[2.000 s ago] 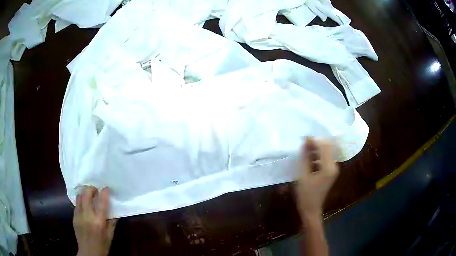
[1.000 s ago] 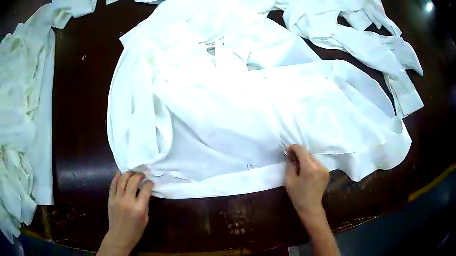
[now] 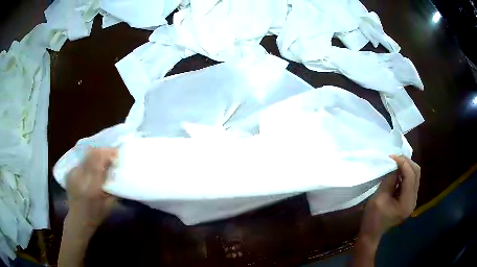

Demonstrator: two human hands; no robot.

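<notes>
A white garment (image 3: 209, 167) is stretched between my two hands, its near edge pulled nearly straight and partly lifted off the dark table. My left hand (image 3: 91, 174), somewhat blurred, grips the garment's left end. My right hand (image 3: 400, 187) pinches its right end between thumb and fingers. A loose flap of cloth hangs under the near edge. Glare washes out the cloth's middle, so seams there do not show. No tool can be made out in my right hand.
The dark glossy table (image 3: 172, 240) has a yellowish edge at the right. A crumpled white garment pile (image 3: 235, 26) lies at the far side, with sleeves trailing right. A creamier second garment stack (image 3: 21, 141) lies along the left.
My left hand has moved left and up, and my right hand has moved right. The garment, flat before with its near band showing, is now folded over and pulled taut between them.
</notes>
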